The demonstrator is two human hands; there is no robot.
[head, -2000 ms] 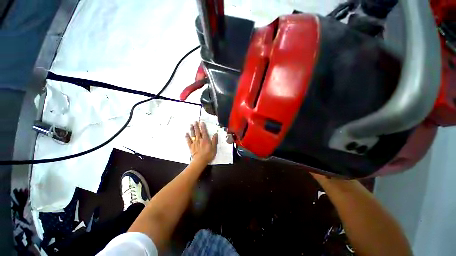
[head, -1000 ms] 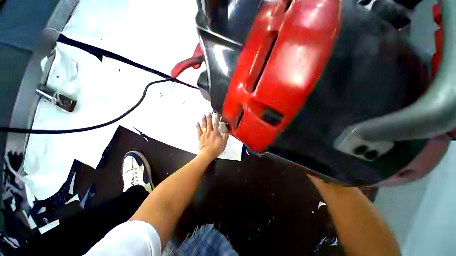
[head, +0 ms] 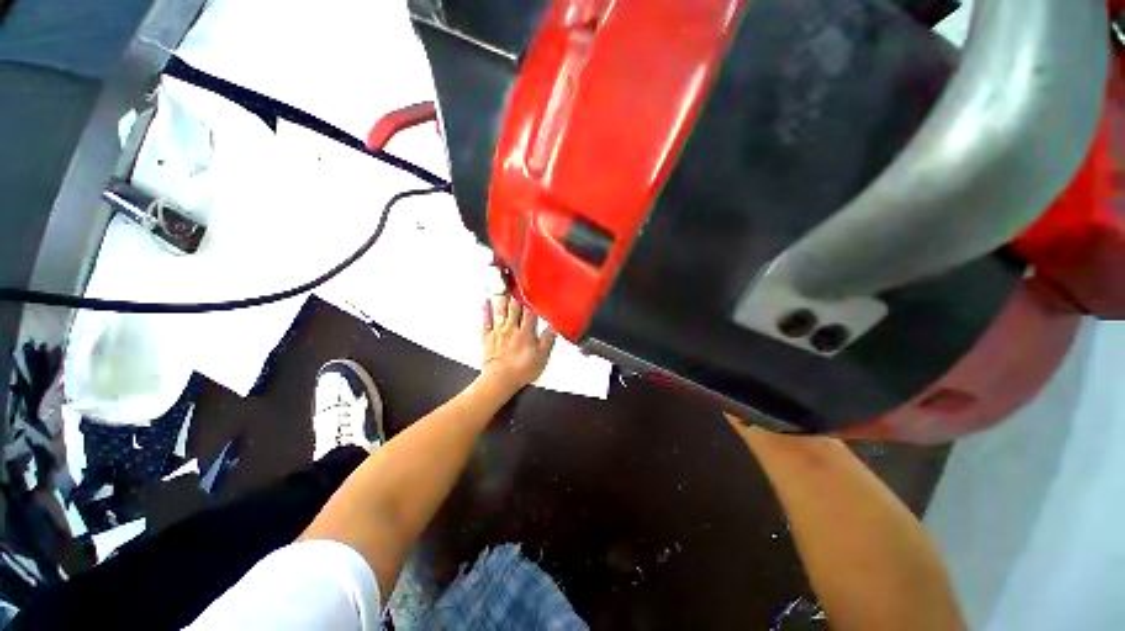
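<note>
The cloth cutting machine (head: pixel 802 185), a large red and black motor body with a thick curved grey handle (head: pixel 975 160), fills the upper right. A red-tipped lever (head: pixel 401 126) sticks out on its left. White marker paper (head: pixel 247 234) covers the lay, with a dark gap running across it towards the machine. My left hand (head: pixel 516 345) lies flat on the paper beside the motor's lower left edge, fingers apart, holding nothing. My right forearm reaches up under the machine; my right hand is hidden behind the motor. The blade and base plate are hidden.
A black power cord (head: pixel 234 302) runs over the paper from the left edge. A dark and silver clamp-like device (head: pixel 154 216) sits on the paper at left. Navy and white offcuts (head: pixel 136 456) lie at lower left. A white and dark shoe (head: pixel 346 407) shows below the lay.
The machine has shifted left in the picture and looks larger. The red lever and the cord's far end have moved up and left. My left hand stays flat on the paper, close to the motor.
</note>
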